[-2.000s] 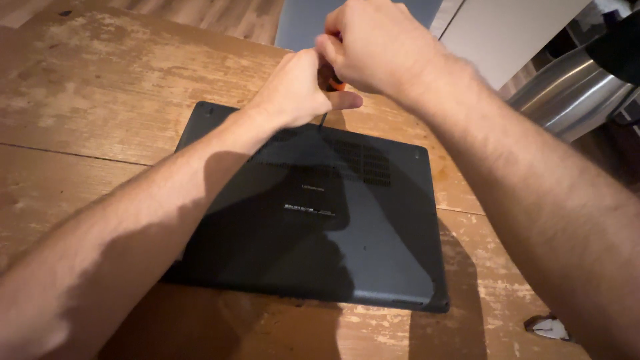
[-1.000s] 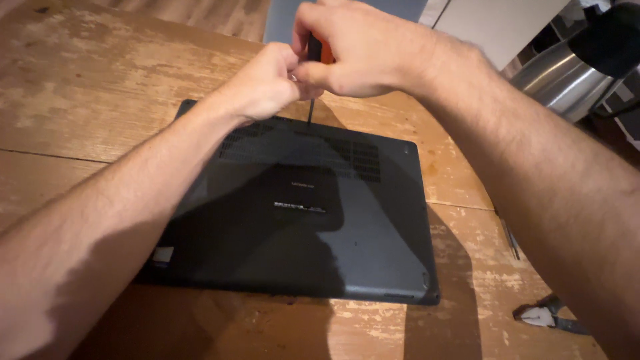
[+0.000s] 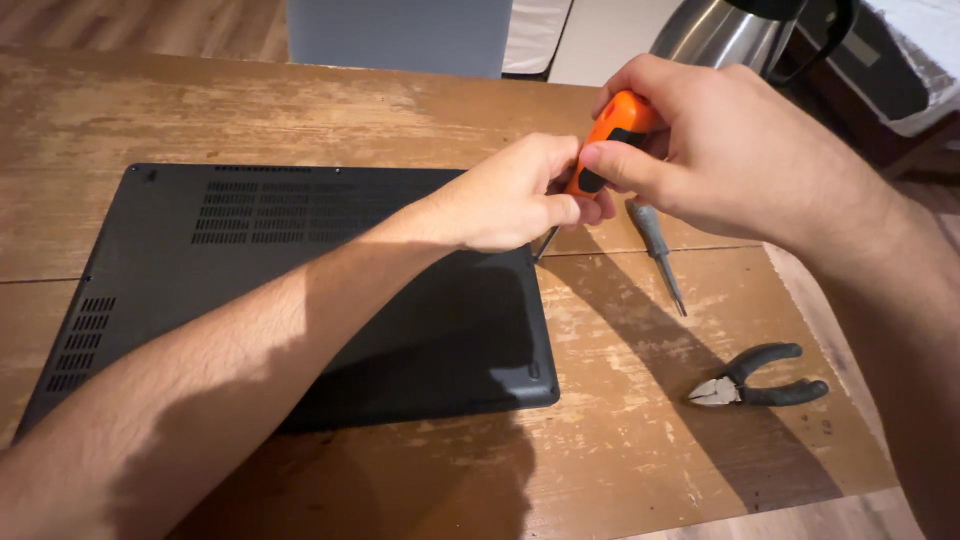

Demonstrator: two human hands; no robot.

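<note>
A black laptop (image 3: 450, 330) lies bottom side up on a worn wooden table, with vent slots and small screws along its edges. My right hand (image 3: 675, 142) grips the orange and black handle of a screwdriver (image 3: 619, 127) from above. Its tilted shaft meets the laptop's right edge, where a screw, if there is one, is too small to make out. Around the lower end of the handle are the fingers of my left hand (image 3: 532, 191), and that forearm crosses over the laptop and hides part of it.
Right of the laptop lie a grey-handled screwdriver (image 3: 656, 247) and diagonal cutting pliers (image 3: 750, 379) with black grips. A steel jug (image 3: 720, 37) stands behind my right hand. A blue-grey panel (image 3: 397, 37) rises beyond the table's far edge (image 3: 225, 64).
Both hands and the orange screwdriver have moved from the laptop's far edge to its right edge. The view has shifted, and the pliers and grey screwdriver now show fully.
</note>
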